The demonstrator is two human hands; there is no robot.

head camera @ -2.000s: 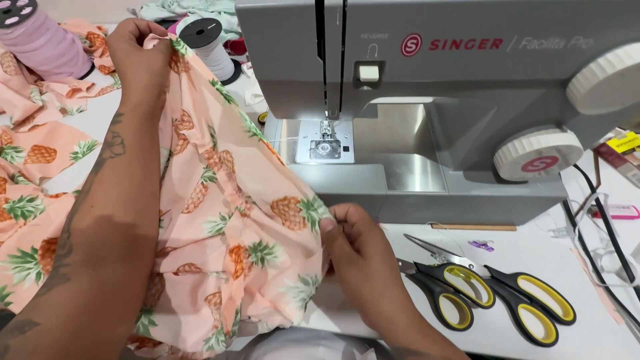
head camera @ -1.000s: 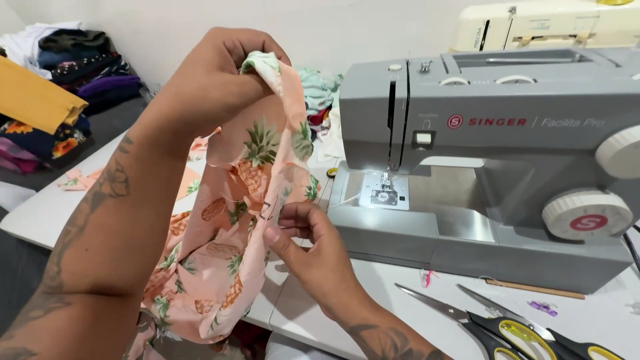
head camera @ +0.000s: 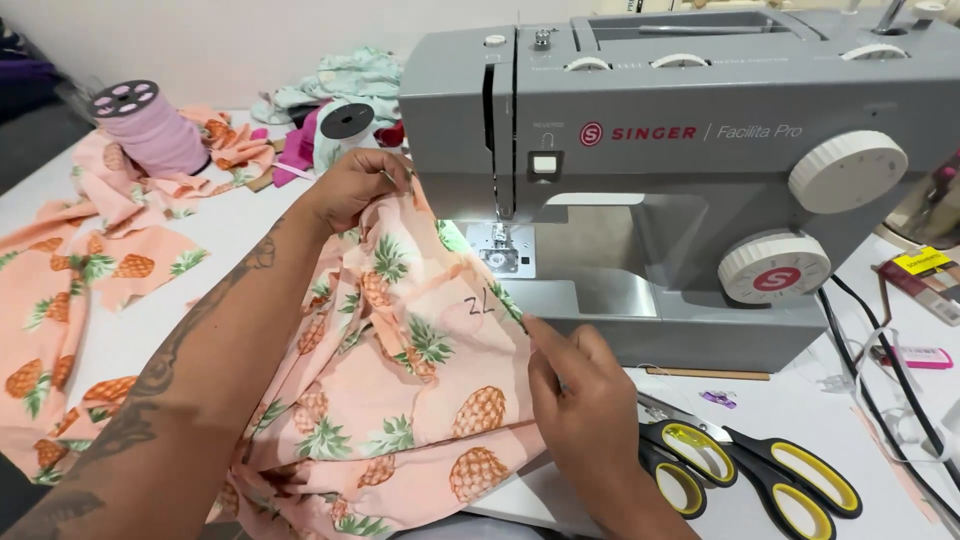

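Note:
Peach fabric with a pineapple print hangs in folds between my hands, in front of a grey Singer sewing machine. My left hand pinches its upper corner, left of the needle area. At the right end of the folded edge, my right hand holds the fabric with the index finger along the edge. A short handwritten mark shows on the pale side of the cloth. Behind that edge lie the lit presser foot and metal needle plate; the fabric's far edge comes close to them.
Two pairs of black-and-yellow scissors lie right of my right hand. More pineapple fabric, a spool of pink elastic and a white spool are at the left. Black cables run along the right.
My left hand has lowered from its raised position, and the fabric is spread out between both hands instead of hanging bunched. The view has shifted noticeably.

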